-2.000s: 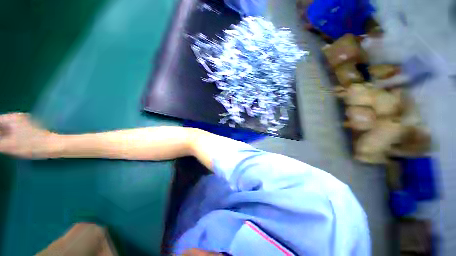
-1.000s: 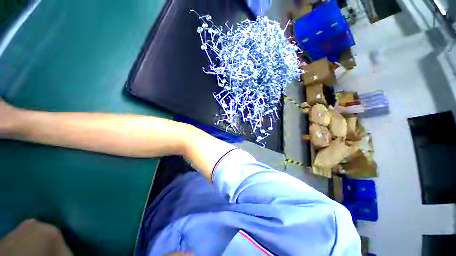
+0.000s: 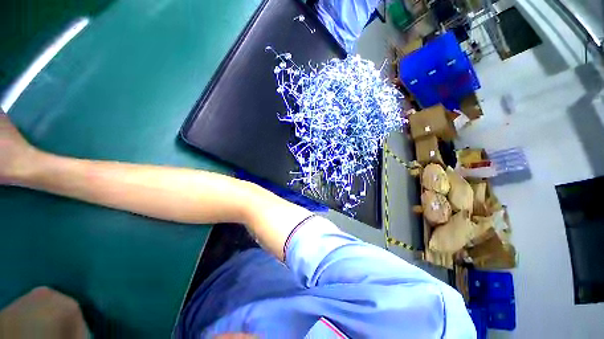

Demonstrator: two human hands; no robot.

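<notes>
A large tangled heap of silvery wire springs (image 3: 348, 119) lies on a black plastic tray (image 3: 232, 112) beside my right arm. One stray spring (image 3: 304, 24) lies apart near the tray's far end. My right arm reaches out over the green surface (image 3: 126, 265). My right hand (image 3: 12, 151) is at the left edge, cut off, its fingers out of the picture. My left hand (image 3: 46, 318) shows only as a blurred, cut-off skin-coloured shape at the bottom left. I cannot tell what either holds.
A blue crate (image 3: 285, 192) shows under the tray. Another person's light-blue clothing (image 3: 348, 20) is at the tray's far end. Behind are yellow-black floor tape (image 3: 387, 198), cartons (image 3: 430, 122), brown sacks (image 3: 453, 228) and blue crates (image 3: 440, 69). A bright reflection (image 3: 46, 63) lies at the upper left.
The view has turned, so the tray and heap sit lower and the stray spring shows. My right hand, seen whole closer in two seconds back, is now cut off at the left edge.
</notes>
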